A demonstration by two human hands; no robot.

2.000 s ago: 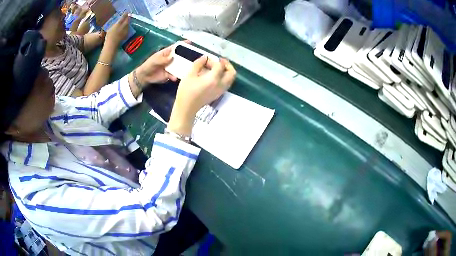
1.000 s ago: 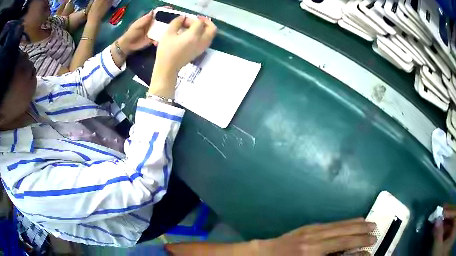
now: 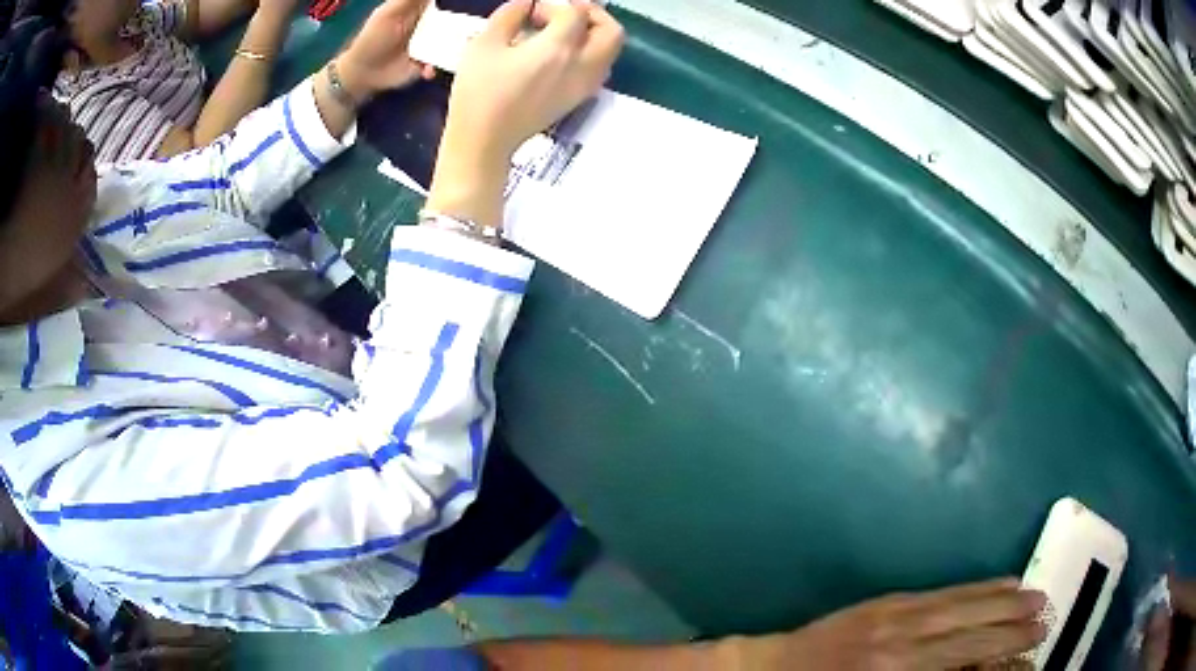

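An off-white front cover [image 3: 1112, 537] with a long black window and a dotted patch lies at the lower right, cut by the bottom edge. My left hand [image 3: 905, 632] comes in from the bottom, its fingers extended and holding the cover's left edge; its thumb is hidden. My right hand [image 3: 1167, 636] is blurred and mostly cut off at the right edge, beside the cover. It holds a small white wiping cloth [image 3: 1150, 608], seen only in part.
A neighbour in a striped shirt [image 3: 262, 498] holds another white cover [image 3: 443, 37] over a white label sheet [image 3: 656, 210] on the green bench [image 3: 813, 433]. Beyond the pale rail [image 3: 971, 151] stand stacked covers [image 3: 1082, 79]. Another person sits at the upper left.
Two seconds ago my left hand was out of view; it came in and took hold of the cover's edge. Since one second ago the view has shifted, and the whole scene sits further right.
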